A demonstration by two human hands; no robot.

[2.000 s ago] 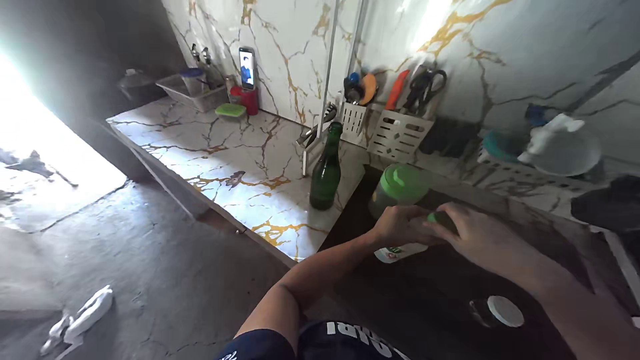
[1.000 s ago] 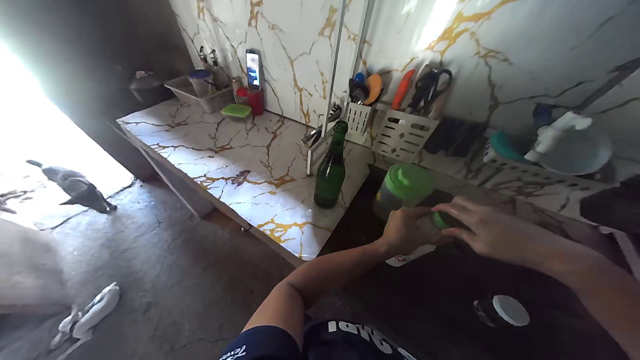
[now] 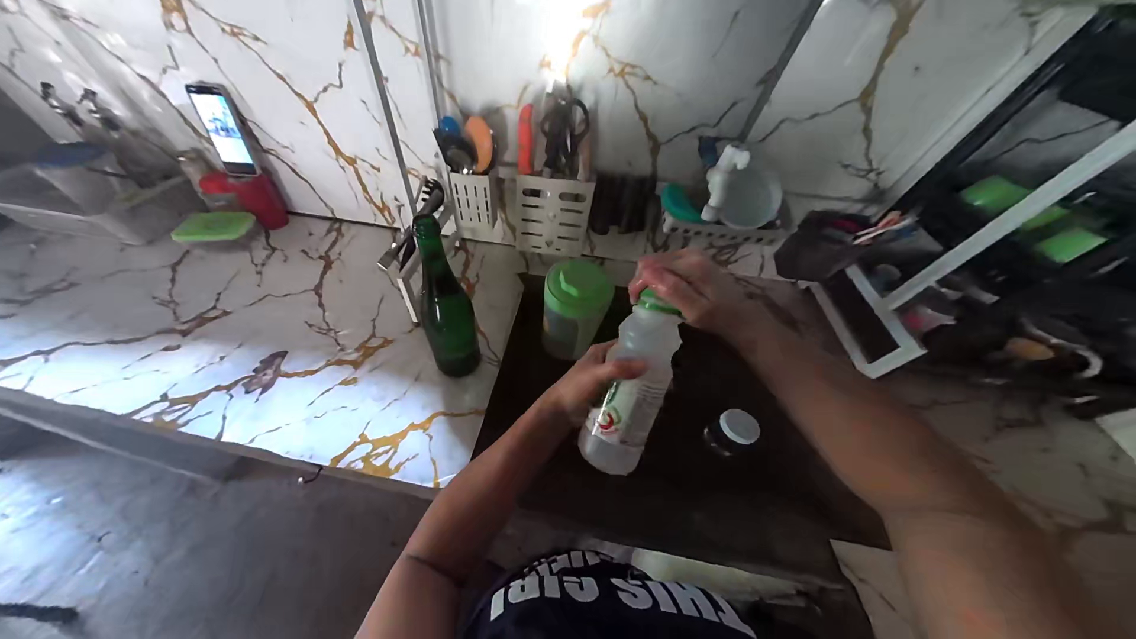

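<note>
A translucent plastic bottle (image 3: 641, 390) with a label is tilted over the dark surface. My left hand (image 3: 596, 377) grips its middle from the left. The fingers of my right hand (image 3: 679, 288) are closed around the green cap (image 3: 658, 302) at its top. Just left of the bottle's neck stands a clear container with a green lid (image 3: 577, 286). A green glass bottle (image 3: 448, 306) stands upright on the marble-patterned counter further left. To the right of the held bottle is a small dark jar with a white lid (image 3: 738, 427).
White utensil holders (image 3: 555, 213) with scissors and spoons line the wall. A phone (image 3: 224, 129) leans there behind a red container (image 3: 257, 200), near a green dish (image 3: 213, 226). A basket (image 3: 723, 232) holds a bowl at the back. A white-framed rack (image 3: 865, 333) stands right.
The view has swung to the right. The held bottle now shows much more of its body between my hands; both hands remain on it, my right at the green cap.
</note>
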